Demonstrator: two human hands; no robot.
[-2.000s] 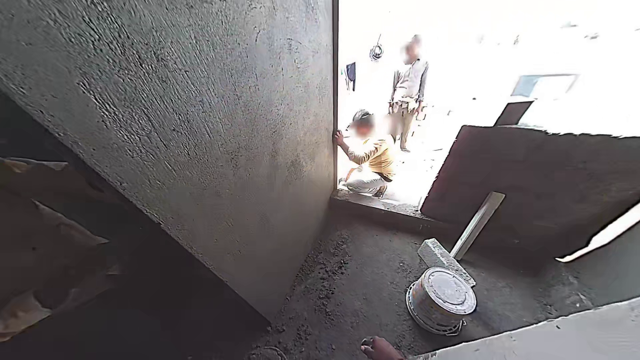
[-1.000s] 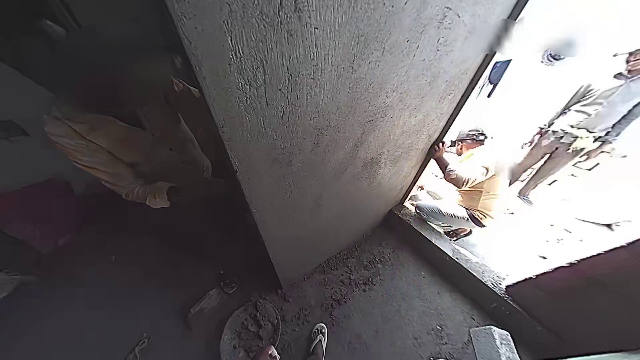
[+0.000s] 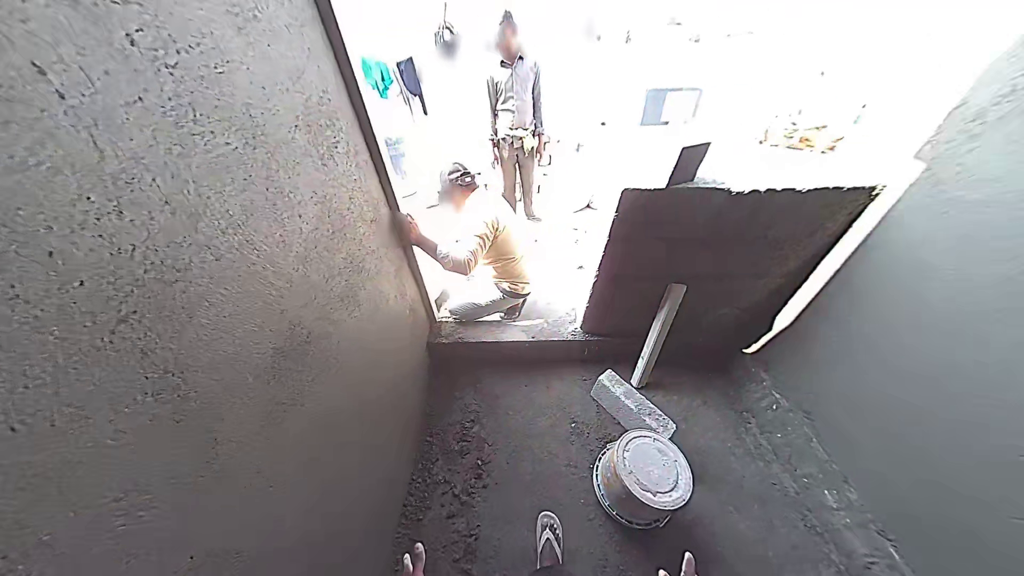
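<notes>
At the bottom edge of the head view, the fingertips of my left hand (image 3: 414, 560) show above the rough floor, close to the foot of the plastered wall (image 3: 216, 304). My right hand (image 3: 678, 565) shows only as fingers at the same edge, below an upturned bucket (image 3: 644, 478) whose round base is crusted with dried plaster. Nothing is visible in either hand, and the palms are cut off by the frame. Between the hands lies my foot in a flip-flop (image 3: 550, 538). Behind the bucket lies a concrete block (image 3: 634, 402), with a wooden batten (image 3: 659, 336) leaning beyond it.
A person crouches at the doorway (image 3: 496, 256), hands at the wall's edge; another person stands outside (image 3: 516, 112). A raised sill (image 3: 512, 330) crosses the opening. A dark low wall (image 3: 720, 256) stands beyond the batten, a grey wall (image 3: 936, 360) at right. Loose mortar crumbs (image 3: 448, 488) lie along the left wall.
The view has swung right, back to the doorway and bucket; the round pan of mortar and the person in the dark at left are out of view. Both my hands now show.
</notes>
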